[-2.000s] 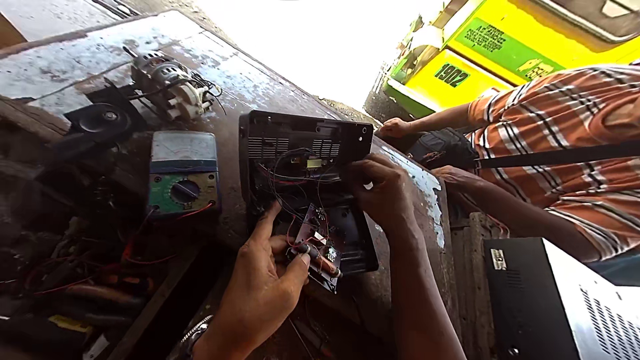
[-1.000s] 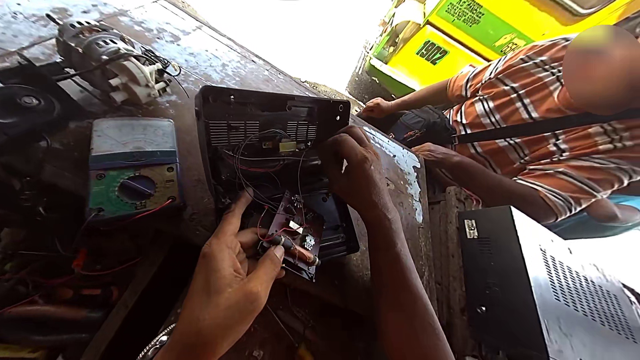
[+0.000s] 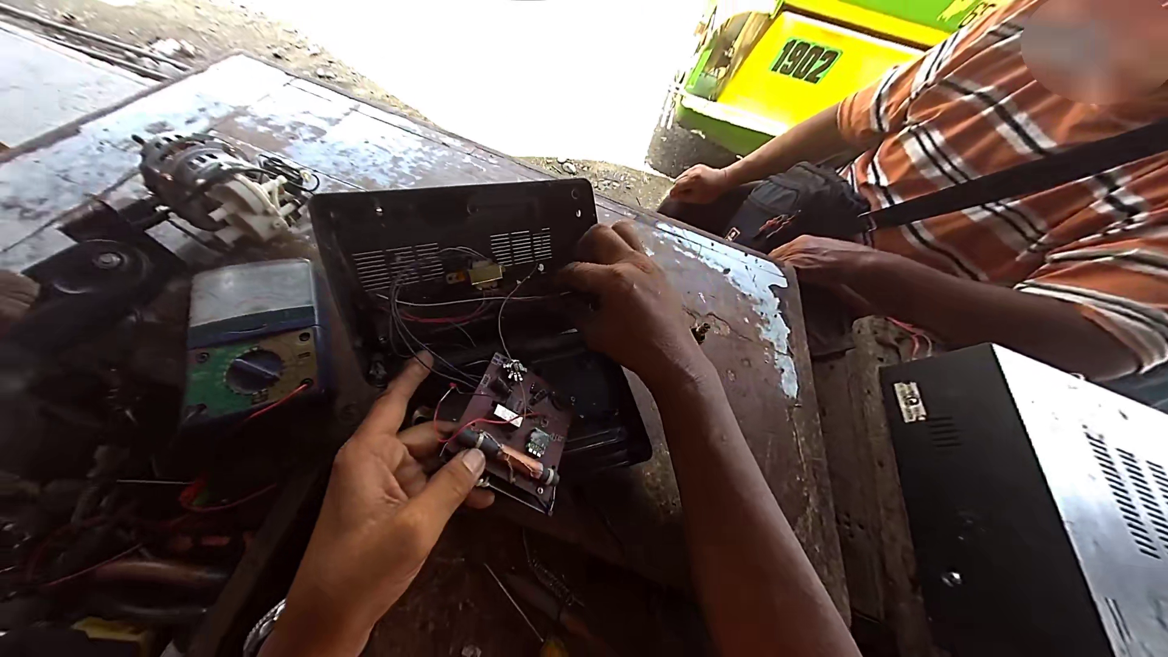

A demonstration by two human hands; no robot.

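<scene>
An opened black plastic radio housing [image 3: 465, 214] lies on the worn wooden table, its slotted half tilted up. A small yellow-wrapped transformer [image 3: 484, 275] sits inside that half with thin wires around it. My left hand [image 3: 392, 493] grips the lower left edge of a brown circuit board [image 3: 493, 401], thumb by the copper-wound ferrite rod [image 3: 520, 461]; its index finger points up toward the wires. Wires run from the board into the housing. My right hand [image 3: 639, 301] holds the right side of the housing, with its fingertips partly hidden inside the edge.
An analog multimeter [image 3: 253, 365] stands left of the housing, an electric motor [image 3: 214, 187] behind it. Wires and parts clutter the lower left. A black metal case [image 3: 958, 493] stands at the right. Another person's hand [image 3: 821, 265] rests near the table's right edge.
The circuit board shows more of its face than two seconds ago, and my left hand still holds it. My right hand stays at the housing's right side.
</scene>
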